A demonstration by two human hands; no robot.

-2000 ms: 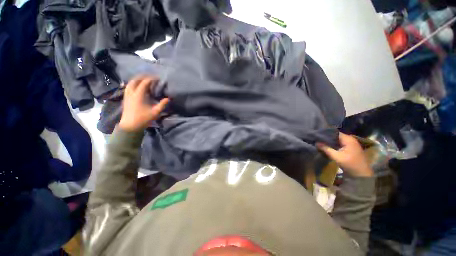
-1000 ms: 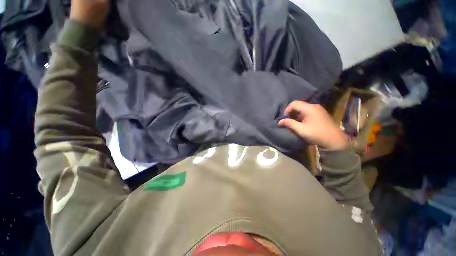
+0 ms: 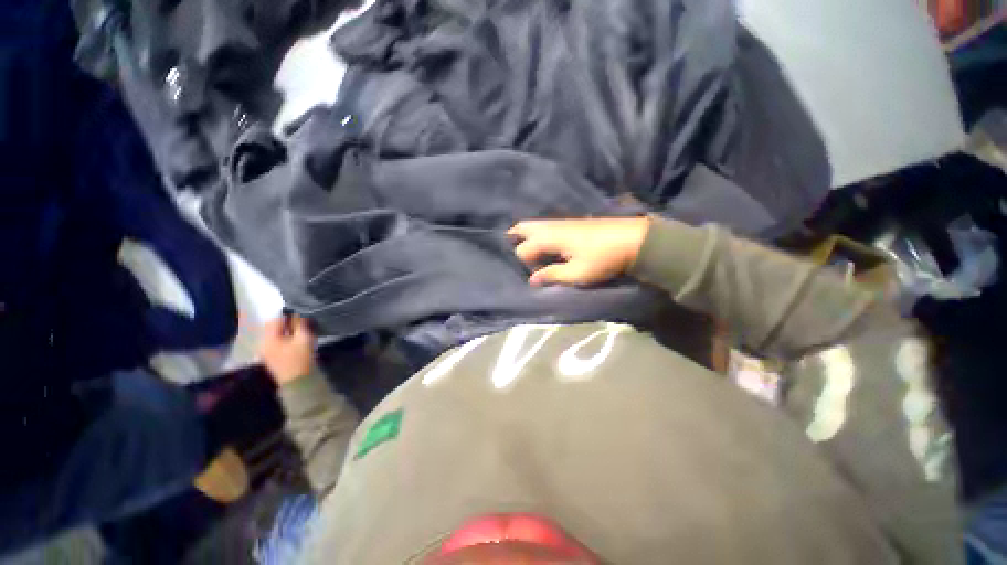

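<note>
A dark grey jacket (image 3: 442, 182) lies spread and creased over the near table, its lower edge against my front. My left hand (image 3: 289, 347) is at the jacket's near left corner, its fingertips pinching the grey edge. My right hand (image 3: 580, 252) is over the middle of the jacket, its thumb and fingers on a fold or seam of the cloth. Whether a thread end is between the right fingertips is too small to tell. No thread snips show.
Other grey jackets (image 3: 210, 66) are heaped at the far left, with small shiny dots. The white table (image 3: 856, 94) shows at the right. A person in dark navy (image 3: 66, 221) is at the left. Clear plastic (image 3: 939, 259) and an open box lie beyond the table's right edge.
My left hand has come down from the far left to the jacket's near left corner. My right hand has moved left to the jacket's middle. The jacket's near part now lies flatter.
</note>
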